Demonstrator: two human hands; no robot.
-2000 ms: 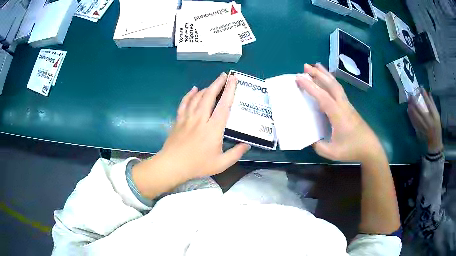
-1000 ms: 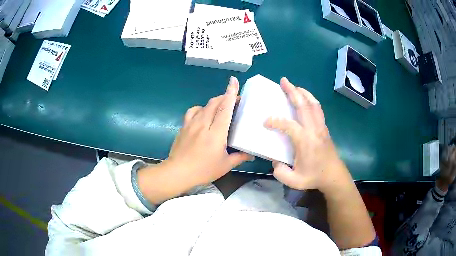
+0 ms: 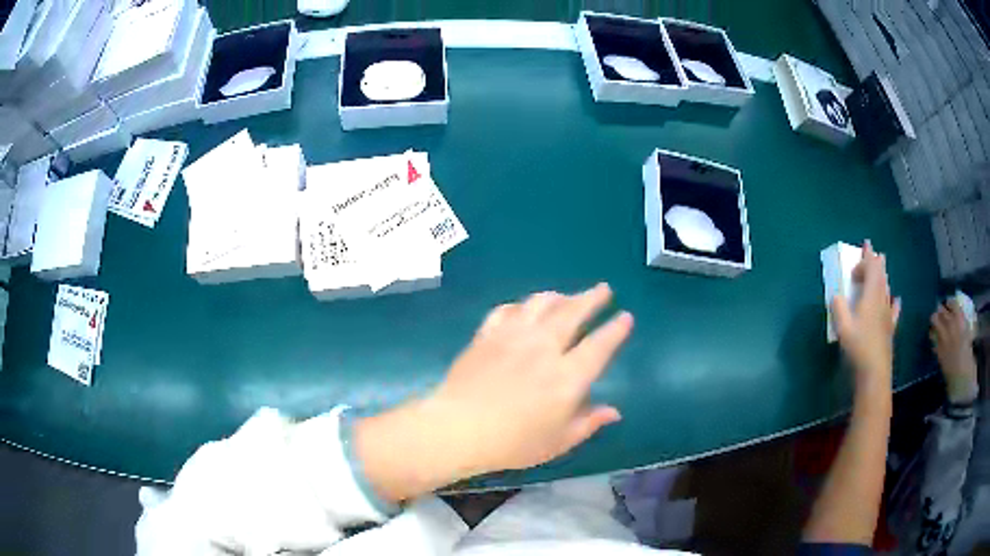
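My left hand (image 3: 521, 375) is empty above the green table near its front edge, with its fingers apart. My right hand (image 3: 868, 315) is at the far right on a closed white box (image 3: 834, 285), which lies on the table. The hand hides part of the box. An open box base (image 3: 698, 261) with a black inside and a white oval piece stands between and beyond my hands. Leaflets with black text and a red triangle (image 3: 375, 217) lie fanned on a stack left of centre.
More open boxes (image 3: 393, 113) stand along a white strip (image 3: 499, 35) at the back. Another leaflet stack (image 3: 244, 223) and piled white boxes (image 3: 163, 92) are at the left. A printed box (image 3: 814, 103) and another person's hand (image 3: 955, 353) are at the right.
The white box between my hands has moved to the far right with my right hand. My left hand has come off it. The view has shifted, showing more of the table's back.
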